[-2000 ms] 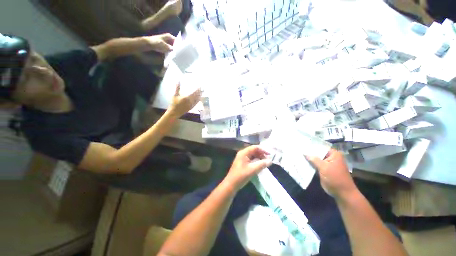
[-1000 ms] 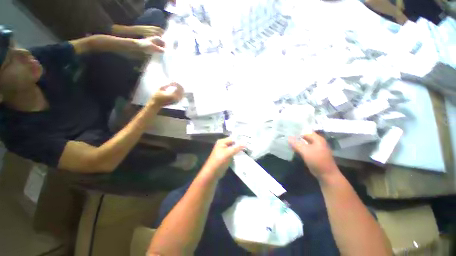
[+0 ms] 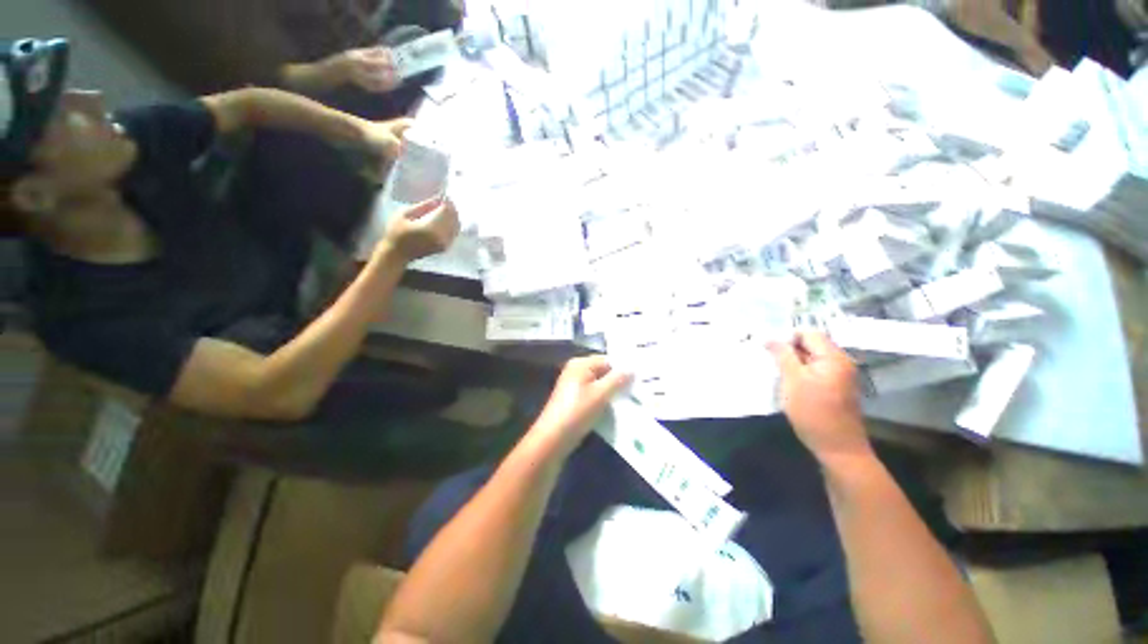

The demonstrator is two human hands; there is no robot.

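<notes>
My left hand (image 3: 589,393) grips the left edge of an open instruction leaflet (image 3: 705,365), a white sheet with dark print, at the near table edge. A long narrow white product box (image 3: 667,459) with green and dark marks hangs below that hand, slanting down right over my lap; whether one or two pieces is unclear. My right hand (image 3: 816,377) pinches the leaflet's right edge. The sheet is spread nearly flat between both hands. A rounded white lap pile (image 3: 674,572) with small dark marks lies between my thighs.
Loose white boxes (image 3: 900,337) are heaped across the overexposed table. Stacked cartons (image 3: 655,76) stand behind. A person in dark clothes (image 3: 189,239) sits at left, holding a pale piece. Another hand (image 3: 368,68) holds a box beyond. Brown cartons (image 3: 290,554) stand below left.
The leaflet, crumpled between my hands before, is now spread flatter and wider. The seated person's hands have come together on a pale piece. A box now shows in the farther hand.
</notes>
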